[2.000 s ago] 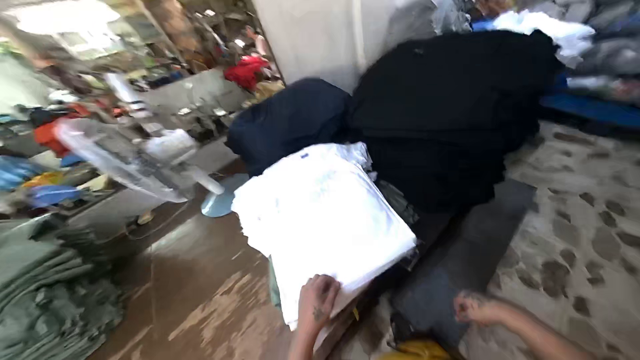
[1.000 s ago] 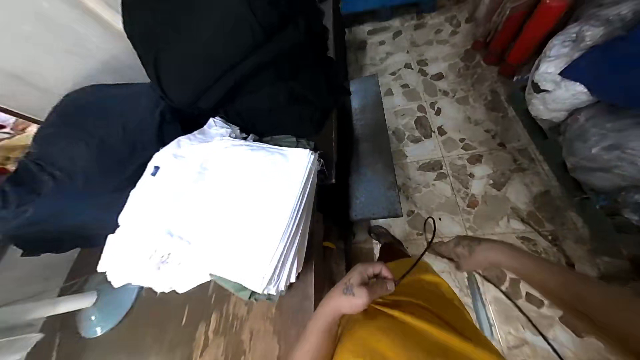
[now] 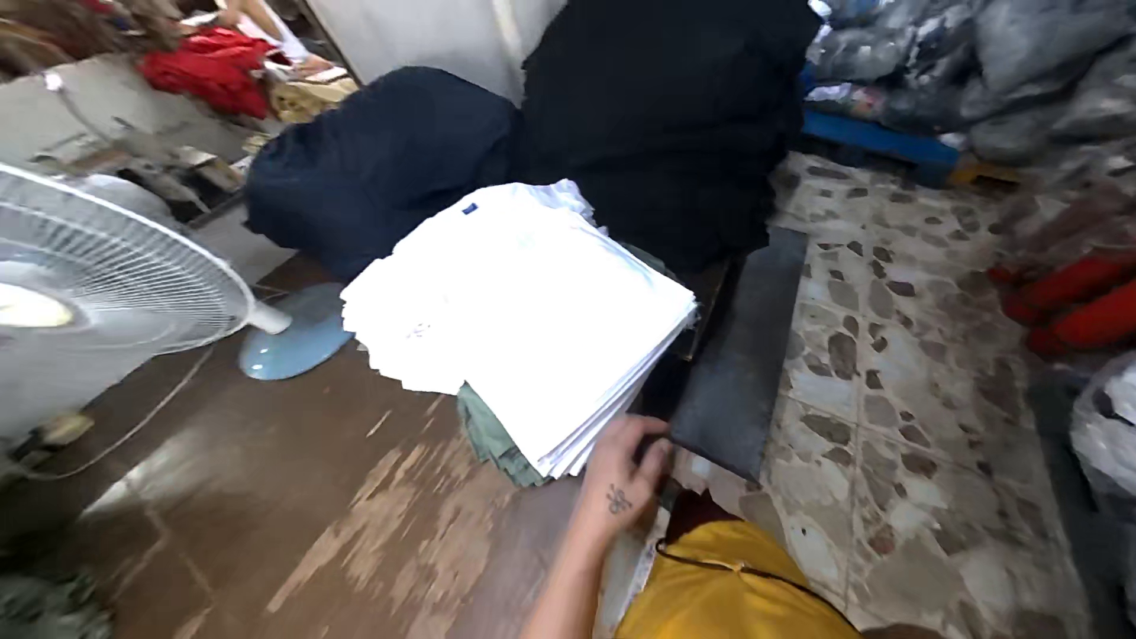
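Note:
A stack of folded white cloth pieces (image 3: 550, 319) lies on the worn brown table (image 3: 355, 497), with green cloth (image 3: 497, 435) showing under its near corner. My left hand (image 3: 626, 470) is at the stack's near right edge, its fingers curled; whether they grip the cloth is hidden. A dark cord (image 3: 754, 572) lies across the yellow garment (image 3: 728, 595) on my body. Of my right hand only a sliver of skin may show at the bottom edge.
Large dark bundles of cloth (image 3: 666, 115) (image 3: 382, 160) stand behind the stack. A white fan (image 3: 115, 266) with a blue base (image 3: 297, 337) is at left. A dark bench (image 3: 745, 355) runs beside the table. Right of it are the stone-patterned floor, red rolls (image 3: 1083, 302) and plastic-wrapped bags (image 3: 1047, 71).
My left hand has moved from the cord over my lap to the white stack's near edge. My right hand, seen near the cord a second ago, has dropped out of clear view. The view has swung left.

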